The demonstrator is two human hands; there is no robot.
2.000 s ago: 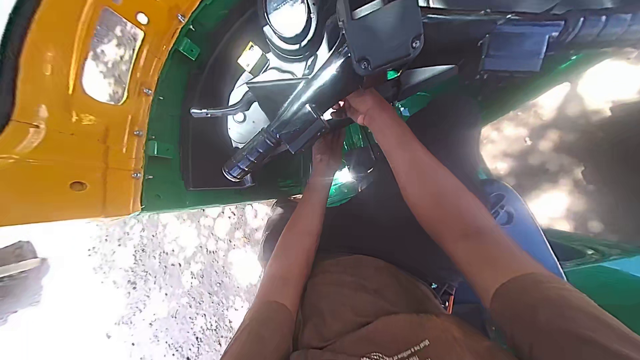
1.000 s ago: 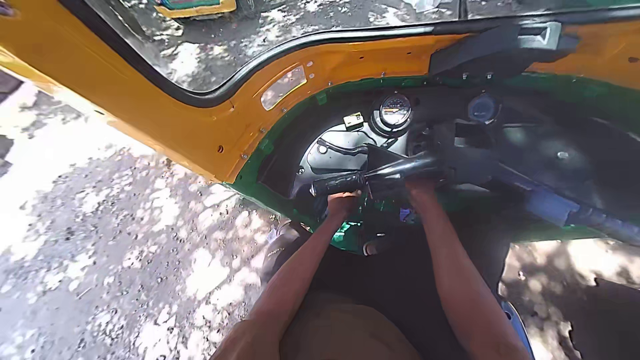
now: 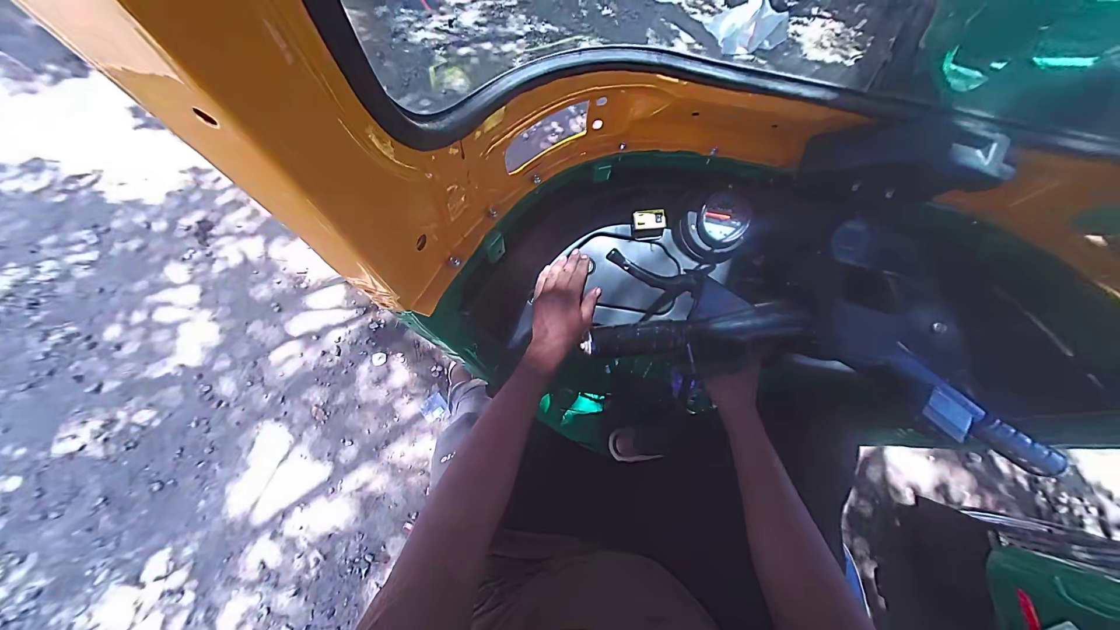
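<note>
My left hand lies over the left side of a pale panel, just left of the end of a black handlebar grip. Its fingers point up and nothing shows in them. My right hand reaches beneath the handlebar; its fingers are hidden there. Above the grip, a dark lever extends across the panel. A small yellow-and-black box on a cable sits beside a round gauge.
The yellow metal frame of the vehicle and its windscreen rubber seal curve around the dashboard. The other handlebar grip extends at right. Stony ground lies outside at left.
My left hand has left the handlebar grip area and moved up onto the pale panel. My right hand remains low by the handlebar. The view has shifted strongly.
</note>
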